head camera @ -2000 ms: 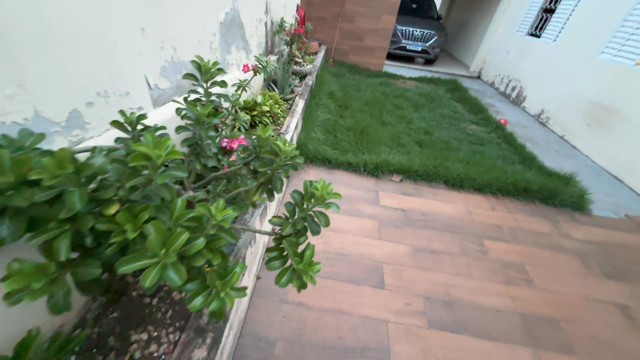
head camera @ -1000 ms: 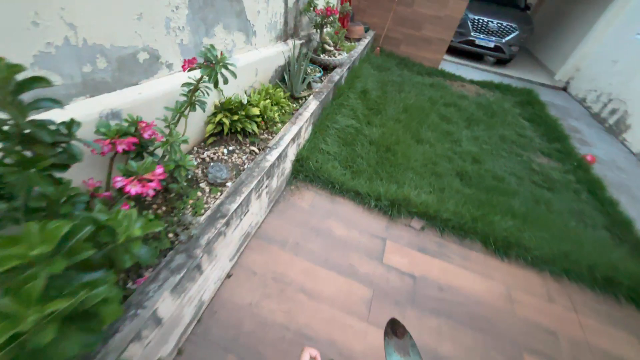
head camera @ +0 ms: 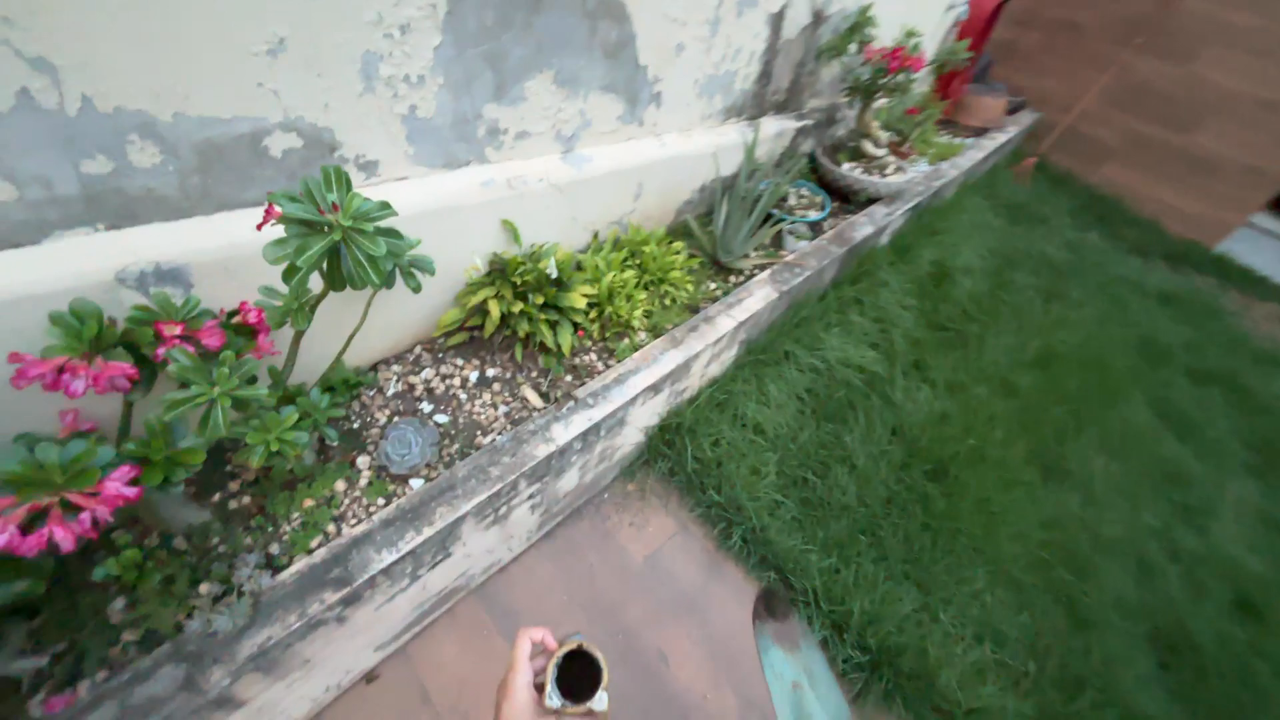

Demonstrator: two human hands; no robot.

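At the bottom of the head view, my left hand [head camera: 522, 678] is closed on a small cup [head camera: 577, 677], its fingers at the cup's left side. The cup stands upright, with dark contents visible inside its pale rim. Right of it, a pointed teal blade with a dark brown tip [head camera: 795, 660], which looks like a garden trowel, reaches up from the bottom edge; its handle is hidden. My right hand is outside the frame. Beyond the cup, the planter holds a grey-green succulent rosette [head camera: 408, 445], pink-flowered desert roses [head camera: 340, 235] and leafy yellow-green plants [head camera: 530, 300].
A weathered low planter wall [head camera: 500, 510] runs diagonally from lower left to upper right. Brown floor tiles [head camera: 610, 590] meet the lawn [head camera: 980, 420]. Farther along the bed are an aloe-like plant [head camera: 742, 215], a blue-rimmed pot [head camera: 805, 203] and a wide planter bowl [head camera: 865, 185].
The view has swung left and nearer to the planter. The cup has come into sight in my left hand, where only a fingertip showed one second ago. The car is out of view.
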